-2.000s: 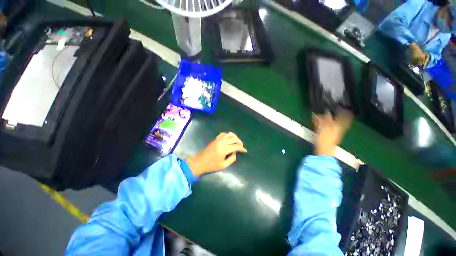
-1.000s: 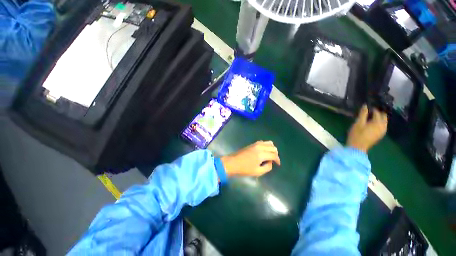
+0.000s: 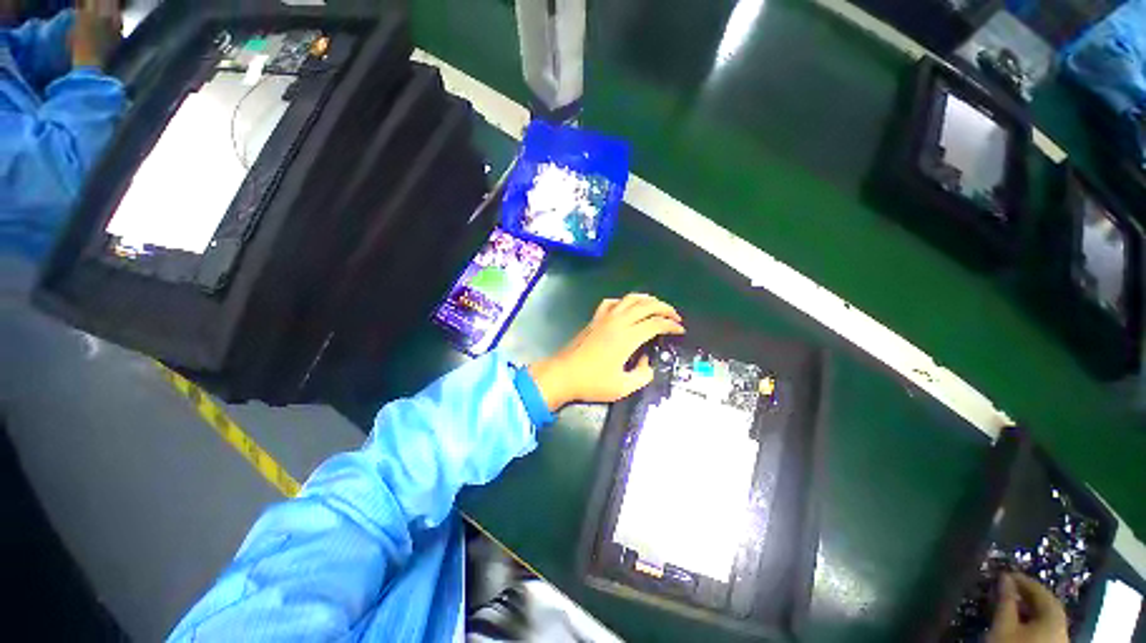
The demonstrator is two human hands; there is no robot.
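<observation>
A device unit (image 3: 689,484) with a large silver-white area lies in its black foam tray (image 3: 794,502) on the green bench in front of me. Its circuit strip with teal and gold spots faces away from me. My left hand (image 3: 613,352) rests at the tray's top left corner, fingers curled over the edge; whether it grips is unclear. My right hand (image 3: 1028,610) is at the lower right, partly cut off by the picture's edge, its fingertips down among the shiny pieces in the black parts tray (image 3: 1012,484). Whether it pinches a piece is hidden.
A tall foam tray stack (image 3: 365,214) with a unit on top stands left. A blue bin (image 3: 608,189) of white scraps and a lit smartphone (image 3: 493,291) lie beyond my left hand. More trayed units (image 3: 970,148) sit at upper right. A white strip (image 3: 1116,615) lies right. Other workers' sleeves show (image 3: 57,151).
A trayed unit now lies on the bench before me. My left hand has come to its corner. My right hand has moved from the far trays down to the parts tray.
</observation>
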